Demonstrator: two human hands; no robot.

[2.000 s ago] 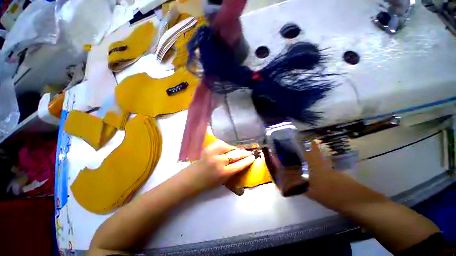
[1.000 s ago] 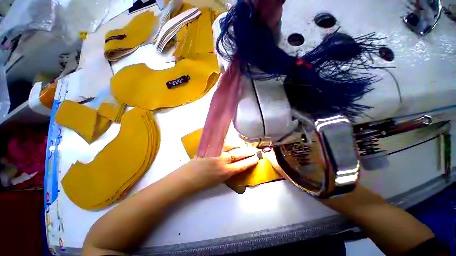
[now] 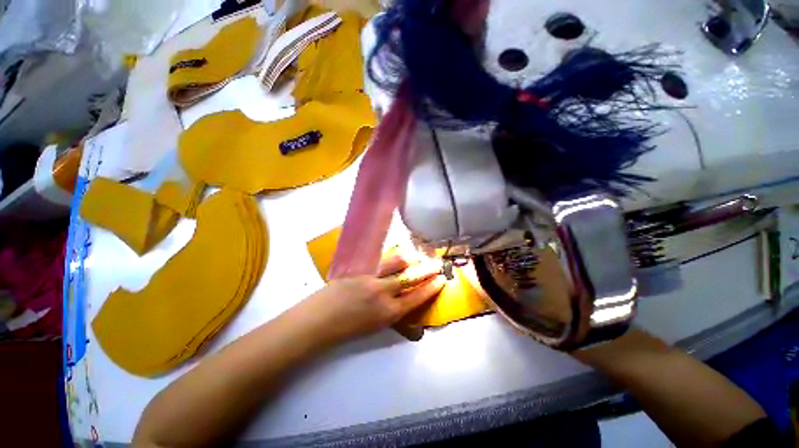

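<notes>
A mustard-yellow cut piece (image 3: 456,302) lies under the presser foot (image 3: 449,265) in bright lamp light; another part of it shows left of the pink strip. My left hand (image 3: 385,293) lies flat on the piece, fingertips beside the foot, holding nothing between the fingers. My right hand (image 3: 547,293) is at the right of the needle, mostly hidden behind the chrome loop (image 3: 596,271); its fingers cannot be made out clearly. Dark loose labels (image 3: 519,267) show through the loop. The white machine head (image 3: 460,188) stands above the work.
A stack of yellow pieces (image 3: 184,293) lies at left, small yellow pieces (image 3: 123,210) beyond it. Labelled pieces (image 3: 263,157) and striped pale pieces (image 3: 298,44) lie behind. A navy tassel (image 3: 578,122) and pink strip (image 3: 377,192) hang from the head. Plastic bags are at upper left.
The view has shifted, so the chrome loop sits further right than two seconds ago. My hands stay in about the same place around the needle; the yellow piece shows little change.
</notes>
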